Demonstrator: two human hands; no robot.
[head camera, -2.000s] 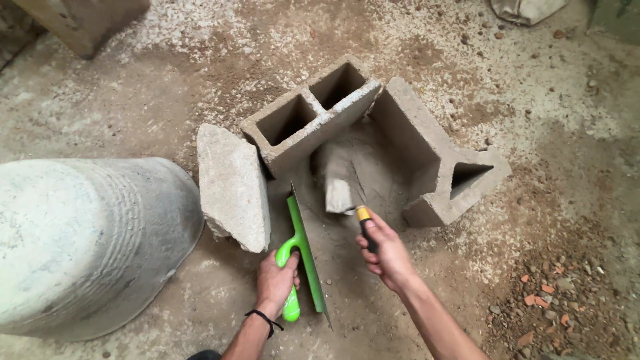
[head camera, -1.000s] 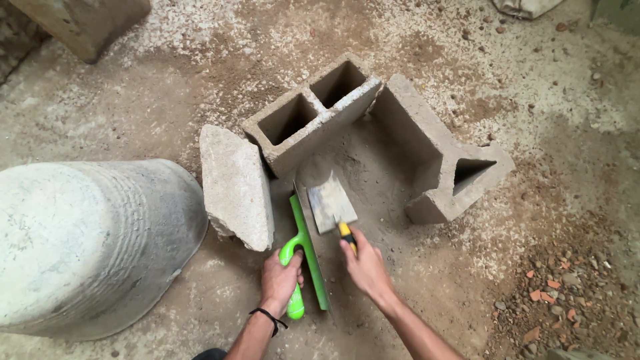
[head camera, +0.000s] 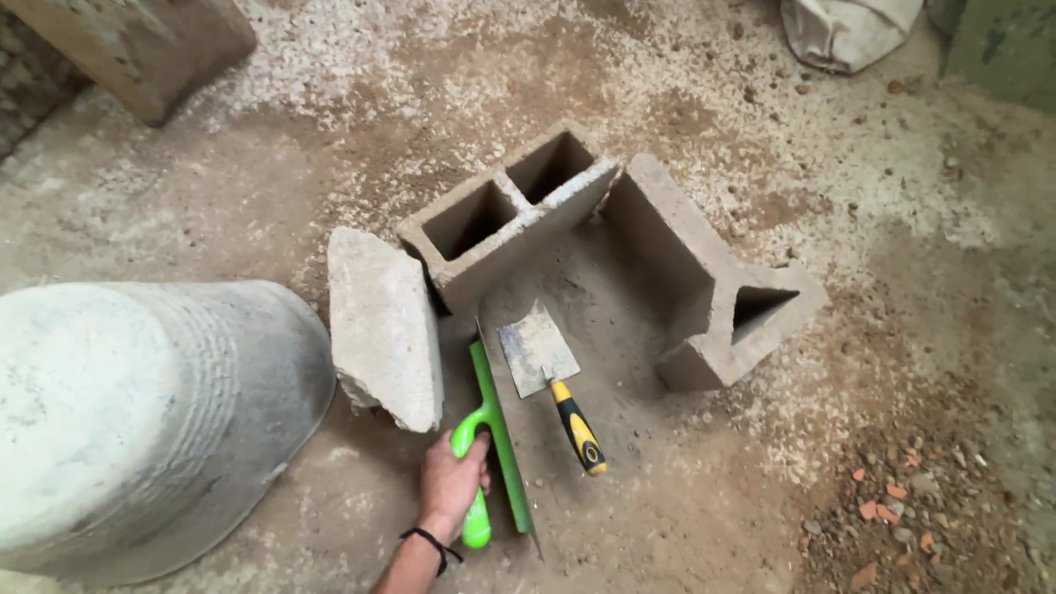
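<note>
My left hand (head camera: 452, 478) grips the green handle of a finishing trowel (head camera: 499, 437), whose long blade stands on edge on the ground. Just right of that blade lies a smaller trowel (head camera: 540, 351) with a worn metal blade and a black and yellow handle, touched by no hand. My right hand is out of view. Beyond the tools stands a hollow concrete block (head camera: 516, 214) with two open cells. A broken concrete block (head camera: 685, 264) angles down on the right, and a rough concrete slab piece (head camera: 384, 330) is on the left.
A large upturned plastic tub (head camera: 157, 412) coated with dried residue fills the left side. Brick chips and gravel (head camera: 916, 511) lie at the lower right. A pale sack (head camera: 850, 29) is at the top right, and a blocky object (head camera: 165, 49) stands at the top left.
My right hand held the black and yellow trowel before; it has let go and left the view, and the trowel lies on the ground. My left hand keeps the finishing trowel.
</note>
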